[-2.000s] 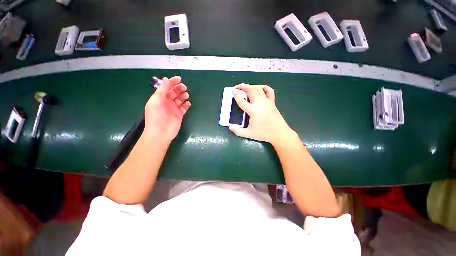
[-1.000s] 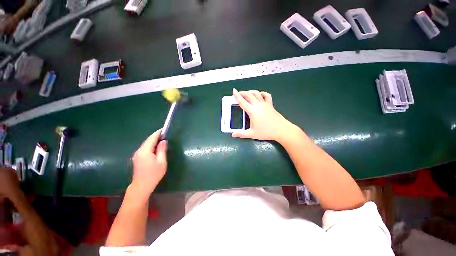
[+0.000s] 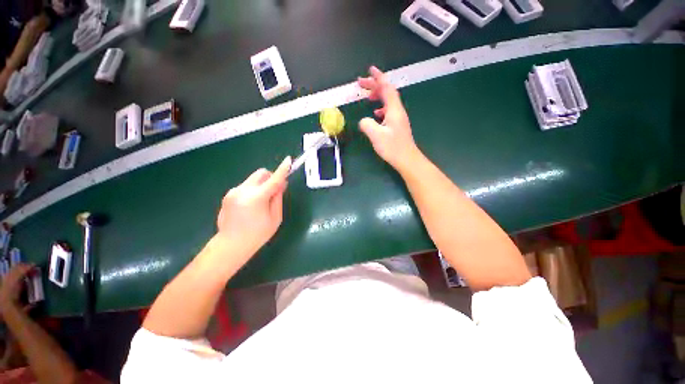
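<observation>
The assembled unit (image 3: 323, 171), a white rectangle with a dark window, lies flat on the green bench in front of me. My left hand (image 3: 254, 206) is closed around the grip of the mallet (image 3: 331, 122). The mallet's silvery shaft crosses the unit's upper left part and its yellow head is over the unit's far end; whether it touches cannot be told. My right hand (image 3: 387, 120) is raised to the right of the unit, fingers apart, holding nothing, its fingertips over the metal rail.
Front frames (image 3: 556, 94) are stacked at the right. Device housings (image 3: 270, 73) stand on the dark belt beyond the pale rail (image 3: 225, 124). A second mallet (image 3: 87, 255) and a unit (image 3: 60, 264) lie at the left, near another person's hand (image 3: 15, 289). An open cardboard box (image 3: 559, 277) is below at the right.
My left hand has taken up the mallet and brought its head right, over the unit. My right hand has let go of the unit and lifted away. The camera view has shifted.
</observation>
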